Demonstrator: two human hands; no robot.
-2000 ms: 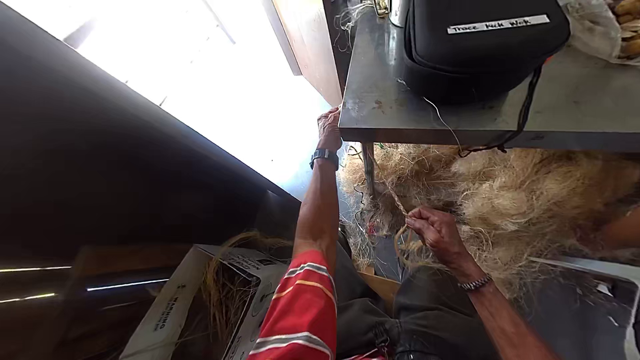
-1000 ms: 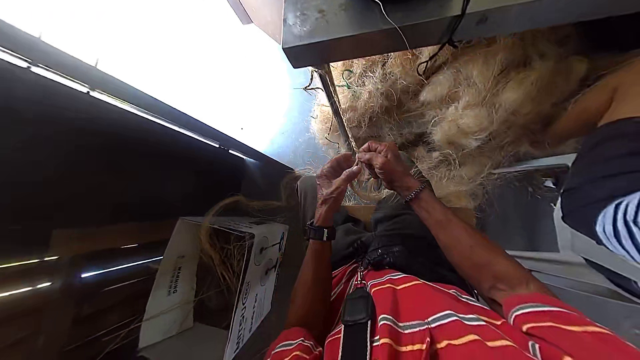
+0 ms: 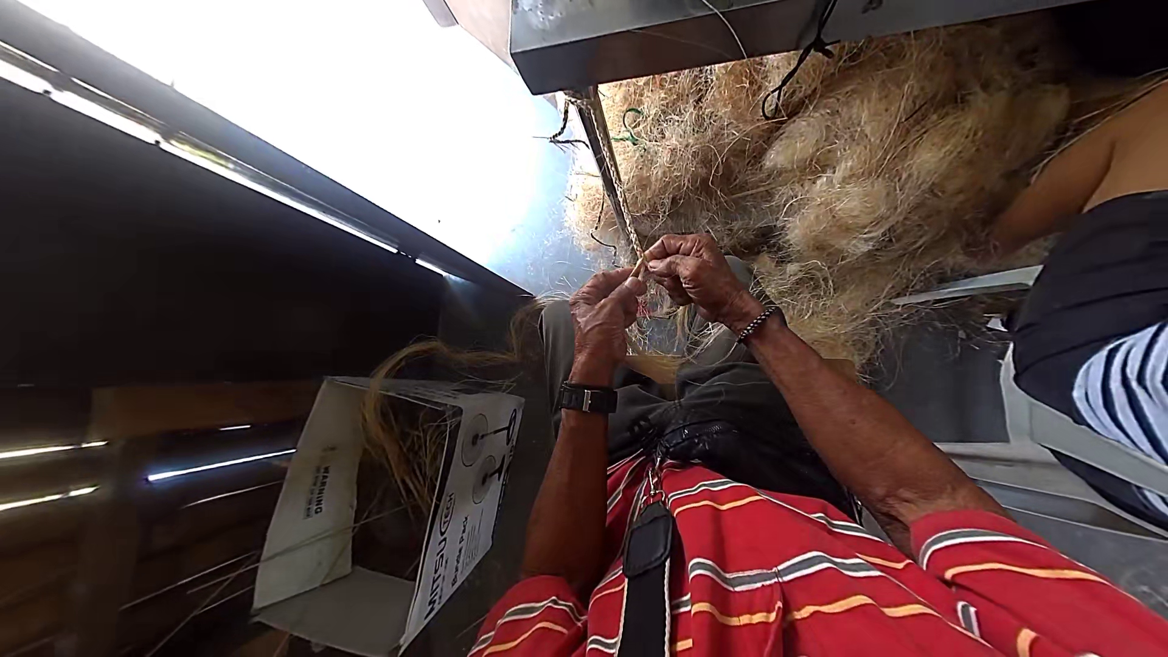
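Observation:
A thin braided cord of pale fibre runs down from near the table's corner, alongside the table leg, to my hands. My left hand, with a black watch on its wrist, pinches the cord's lower part between thumb and fingers. Close beside it, almost touching, my right hand grips the strands at the braid's end; a dark bracelet is on that wrist. Loose fibres hang below, over my lap. How the strands cross between the fingertips is hidden.
The metal table juts in above. Behind my hands lies a large heap of loose fibre. A cardboard box with long fibres stands at lower left. Another person's leg and a pale chair are at right.
My left hand, two seconds ago at the table's corner, has come down to the cord and now holds it beside my right hand. The view has shifted considerably.

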